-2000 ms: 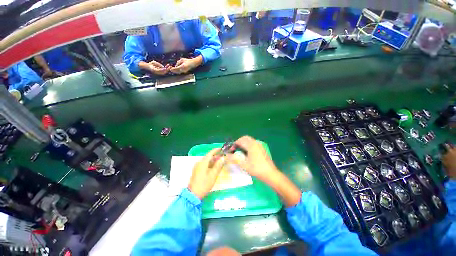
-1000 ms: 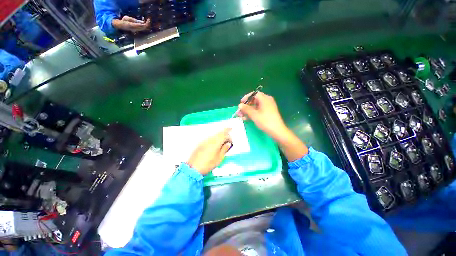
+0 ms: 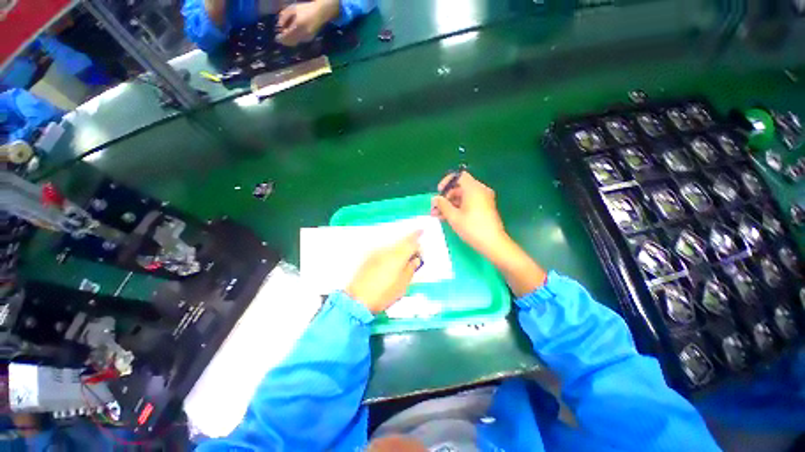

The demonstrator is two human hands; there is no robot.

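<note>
A white backing sheet (image 3: pixel 340 252) lies across the light green tray (image 3: pixel 494 296) in front of me. My left hand (image 3: pixel 387 272) rests on the sheet, with a small dark thing, likely a module (image 3: pixel 419 261), partly showing at its fingers; most of it is hidden. My right hand (image 3: pixel 472 210) is at the tray's upper right edge and holds dark tweezers (image 3: pixel 454 179) like a pen. The tweezer tip near the sheet is too small to make out.
A black blister tray (image 3: pixel 609 281) of silver modules is on the right, with a green disc (image 3: pixel 758 129) beyond. A black fixture (image 3: pixel 221 256) and a long white pad (image 3: pixel 256 353) are on the left. A loose module (image 3: pixel 263 189) lies on the bench. Another person's hand (image 3: pixel 300 22) is across it.
My hands were together over the tray two seconds ago. They have parted, the left down onto the sheet and the right with the tweezers at the sheet's upper right. The view has tilted down.
</note>
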